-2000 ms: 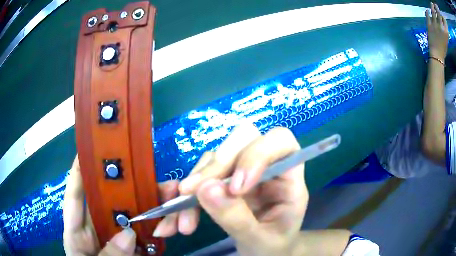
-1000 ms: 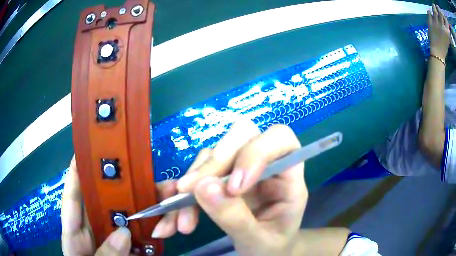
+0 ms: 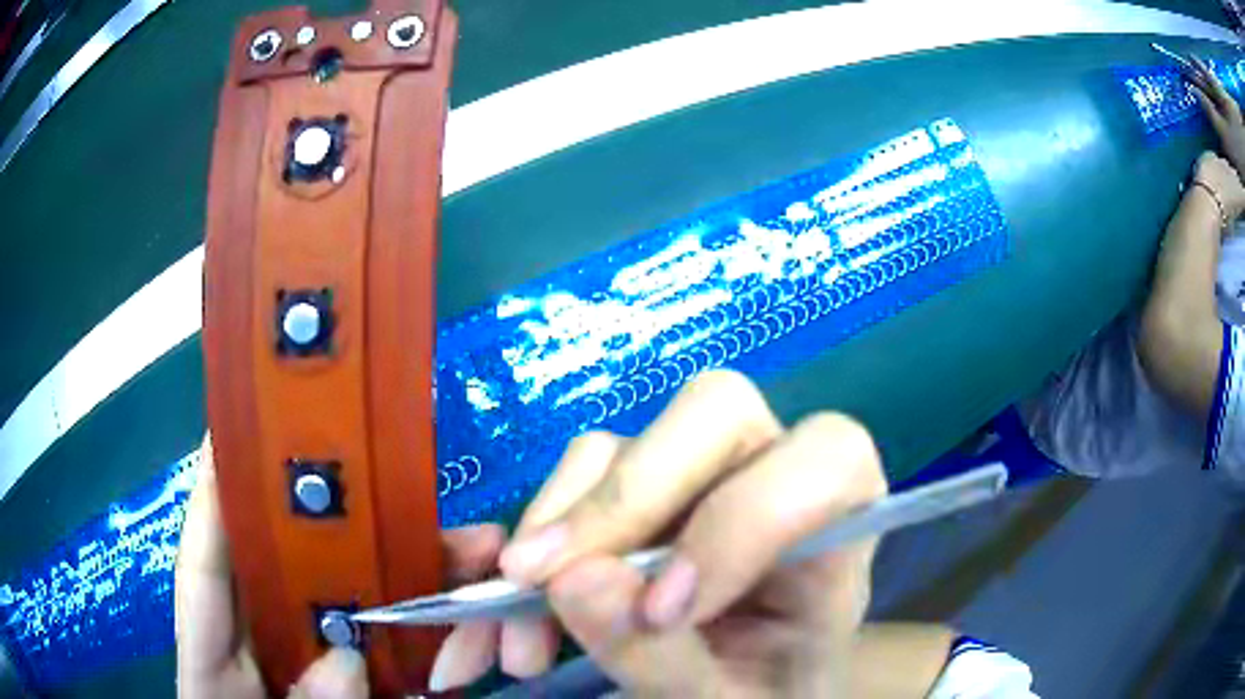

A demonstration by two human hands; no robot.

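The reddish-brown fixture (image 3: 389, 341) stands lengthwise at the left, with pale round components in its four dark square sockets. My left hand (image 3: 212, 601) holds it from behind and below, partly hidden by it and cut off by the bottom edge. Its thumb tip is beside the lowest round component (image 3: 340, 628). My right hand (image 3: 724, 546) grips silver tweezers (image 3: 888, 512), whose point touches or nearly touches that lowest component. Whether the tip holds a ring cannot be told. Blue film (image 3: 901, 205) with rows of tiny pale rings lies behind the hands.
The green bench (image 3: 1079, 219) carries a white strip (image 3: 655, 96) running lengthwise. More blue film (image 3: 96, 574) lies at the lower left. At the right edge, another person's arms (image 3: 1185, 294) reach over a further piece of blue film (image 3: 1154, 107).
The fixture has shifted slightly right and down. My right hand has moved a little right, and the tweezers lie flatter. The other person's second hand has come into view, with a thin tool.
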